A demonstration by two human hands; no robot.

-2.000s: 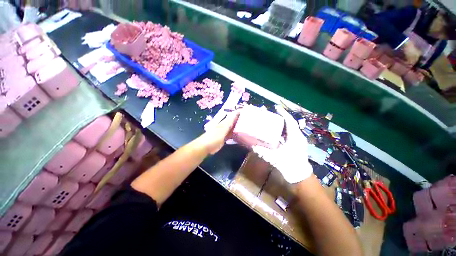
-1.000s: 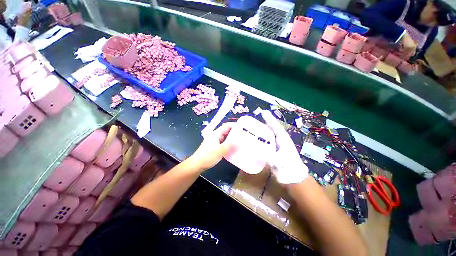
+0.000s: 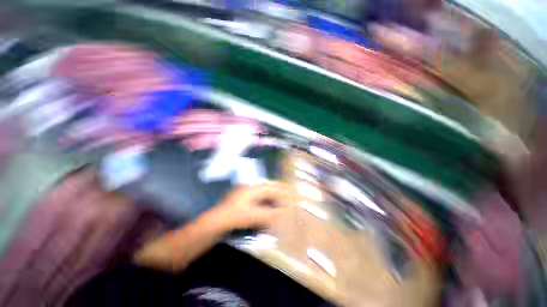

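Observation:
The whole view is strongly blurred by motion. My left hand [image 3: 261,201] is bare and reaches over the dark worktop beside the cardboard mat. Its fingers smear together, and I cannot tell whether it holds anything. I cannot make out my gloved right hand; a tan blur at lower right could be my forearm or the cardboard. No pink housing can be made out at my hands. White streaks and dark shapes lie around the circuit board pile [image 3: 360,198].
The blue tray [image 3: 159,110] with heaped pink pieces [image 3: 111,72] is at upper left. Pink button pieces [image 3: 201,127] and white strips [image 3: 231,153] lie beside it. The green belt [image 3: 336,129] crosses behind. A red blur, likely scissors [image 3: 424,234], and pink housings [image 3: 489,240] are at right.
The view has swung and blurred. The pink housing held between both hands no longer shows, and the white glove is no longer distinct. The tray appears further left and lower.

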